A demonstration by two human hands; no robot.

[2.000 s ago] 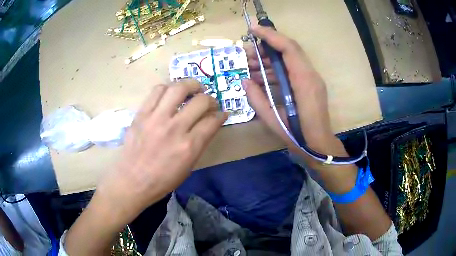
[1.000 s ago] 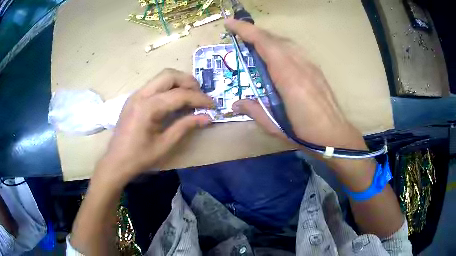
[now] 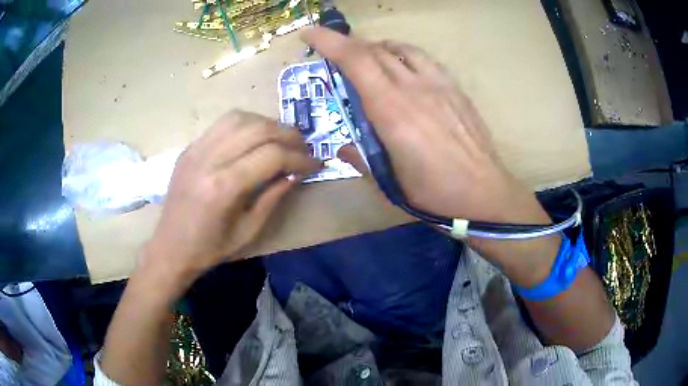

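The white socket housing (image 3: 290,79) lies open on the cardboard mat, with a dark block, small components and a bit of circuit board inside. My left hand (image 3: 230,181) is at its lower left edge, fingers bent and blurred; whether they pinch something is hidden. My right hand (image 3: 422,128) holds the soldering iron (image 3: 364,136), which slants across the housing's right side, and covers that side. The iron's front end points up the mat, away from the housing. My right thumb is near the housing's lower edge.
A pile of brass contact strips (image 3: 256,22) with green wires lies at the top of the cardboard mat (image 3: 143,83). A clear plastic bag (image 3: 105,177) is left of the housing. A cardboard tray (image 3: 615,68) and a bin of brass strips (image 3: 630,264) are at right. A person's sleeve (image 3: 38,332) shows lower left.
My right hand has turned palm-down and moved left over the housing with the iron. A dark block now shows inside the housing. My left hand has drawn back to the housing's lower left.
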